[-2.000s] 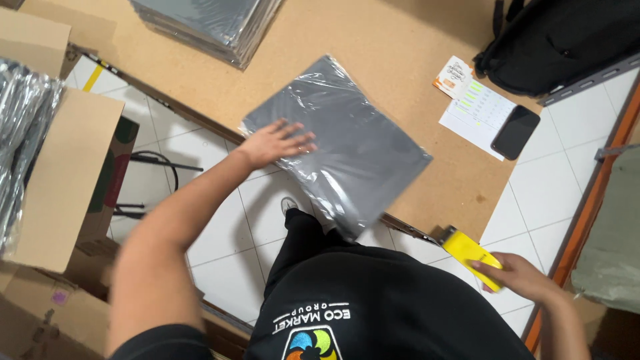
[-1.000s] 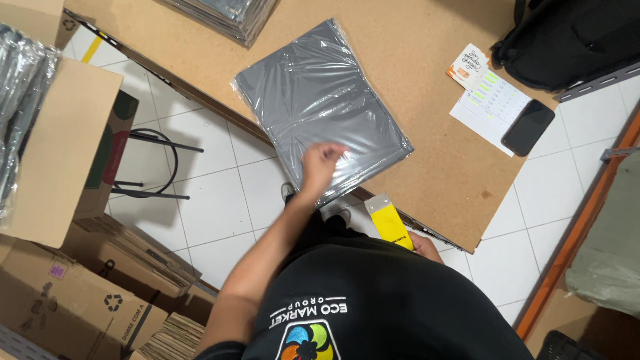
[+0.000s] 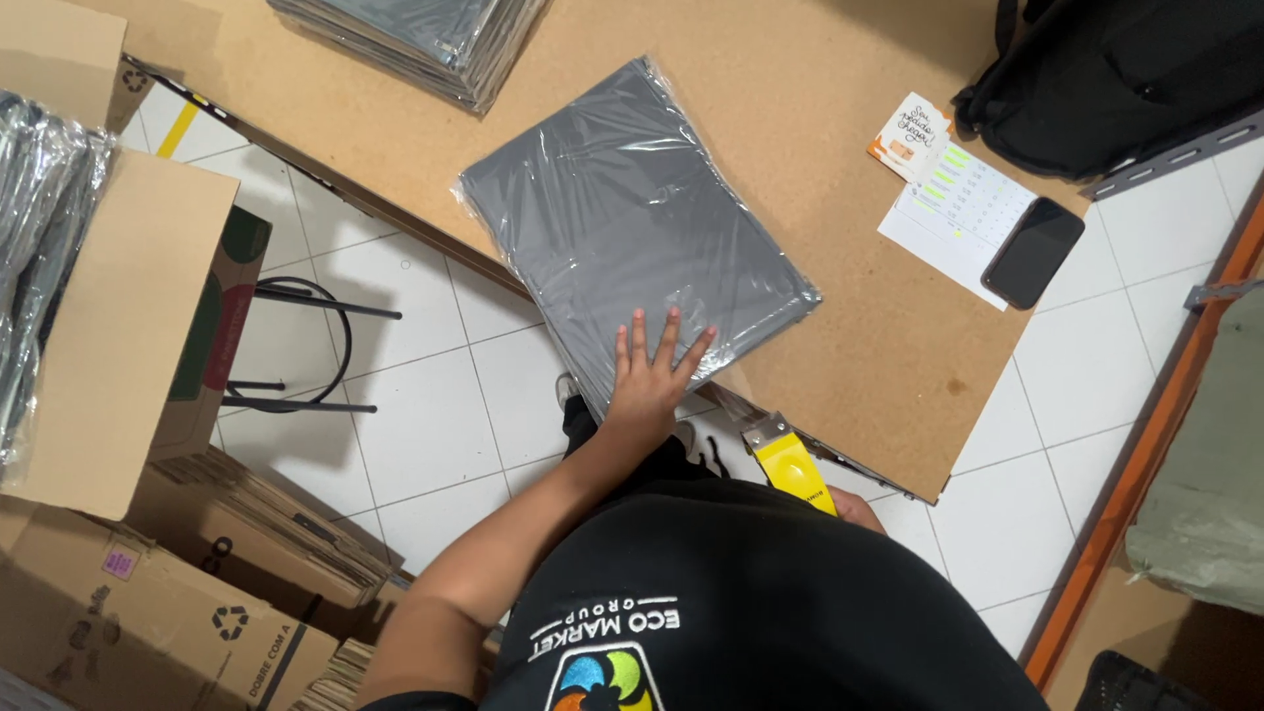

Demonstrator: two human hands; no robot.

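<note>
A flat grey folded item in clear plastic wrap (image 3: 632, 217) lies on the brown worktable (image 3: 869, 355), its near corner sticking out past the table's edge. My left hand (image 3: 647, 395) rests on that near part with fingers spread, palm down. At the table's near edge, my right hand (image 3: 857, 511) grips a yellow tool with a metal end (image 3: 792, 469), which looks like a tape dispenser; a strip of clear film seems to run from its metal end towards the packet. Most of my right hand is hidden behind the tool and my black shirt.
A stack of similar wrapped packets (image 3: 425, 49) stands at the back. To the right lie a phone (image 3: 1034, 253), a marked paper sheet (image 3: 953, 227), a card (image 3: 910, 136) and a black bag (image 3: 1116, 79). An open carton (image 3: 138, 326) of wrapped items and flattened cardboard (image 3: 168, 612) are at left.
My left hand was partly closed over the packet a second ago and now lies spread near its close corner. The packet has turned slightly. The yellow tool has come from further right over two seconds.
</note>
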